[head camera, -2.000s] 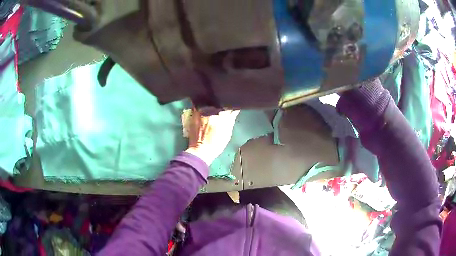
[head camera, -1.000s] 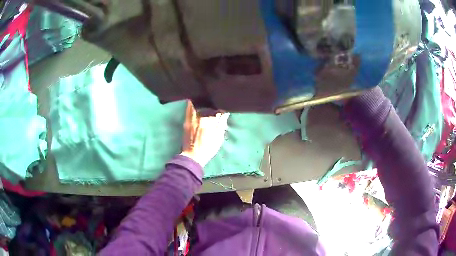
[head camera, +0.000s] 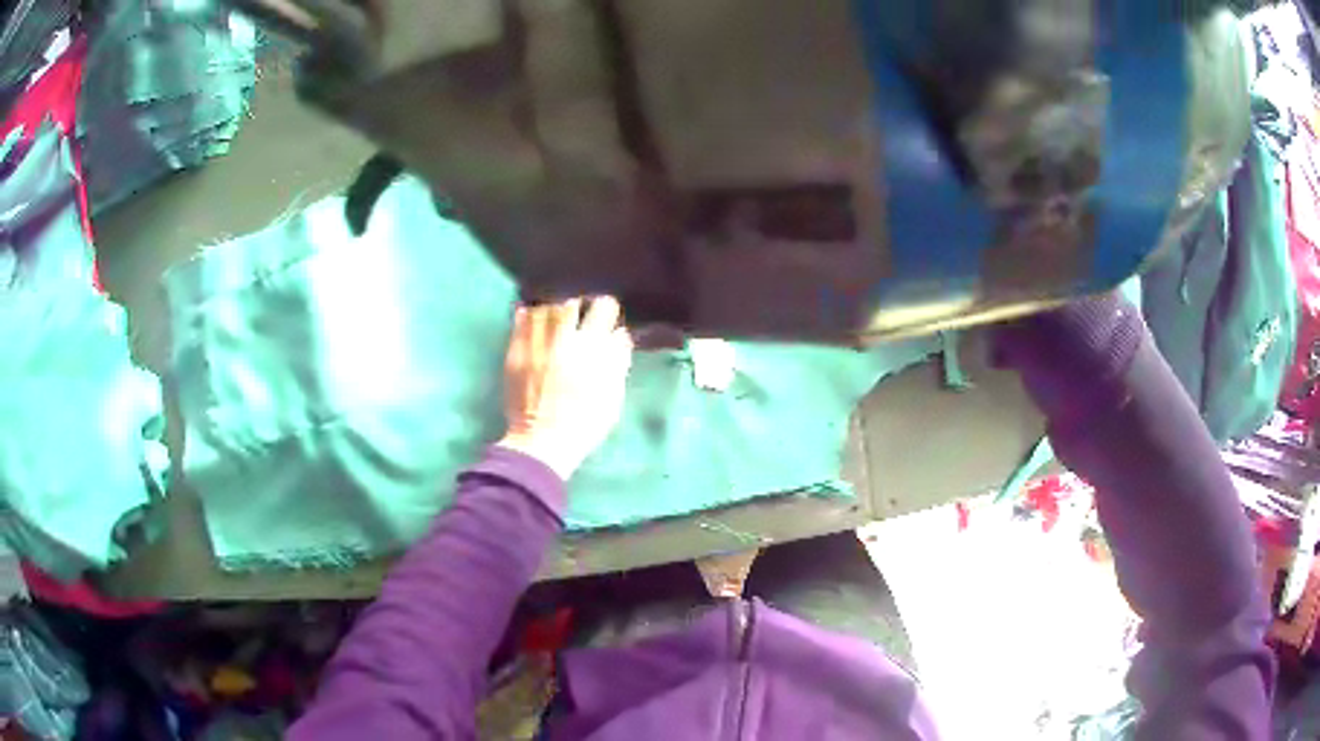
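Note:
A stack of green cloth panels (head camera: 348, 362) lies on the table in front of me, with frayed edges at its left end and near rim. The cloth cutting machine (head camera: 753, 159), with a grey housing and blue bands, fills the upper middle and hides the stack's far side. My left hand (head camera: 565, 379) rests on the panels just below the housing, its fingertips close to the machine's lower edge. A small white label (head camera: 711, 365) lies on the cloth right of it. My right hand is hidden behind the housing; only the purple sleeve shows at right.
The grey-brown table (head camera: 941, 434) shows its worn near edge. A loose green panel pile (head camera: 73, 420) lies at left, with more green pieces (head camera: 159, 102) at the far left. Green cloth (head camera: 1223, 290) hangs at right. Mixed scraps (head camera: 174, 680) lie below the table edge.
The panels and the machine appear further right in view. My left hand sits slightly further left on the cloth, and the white label now shows. The right sleeve has shifted little.

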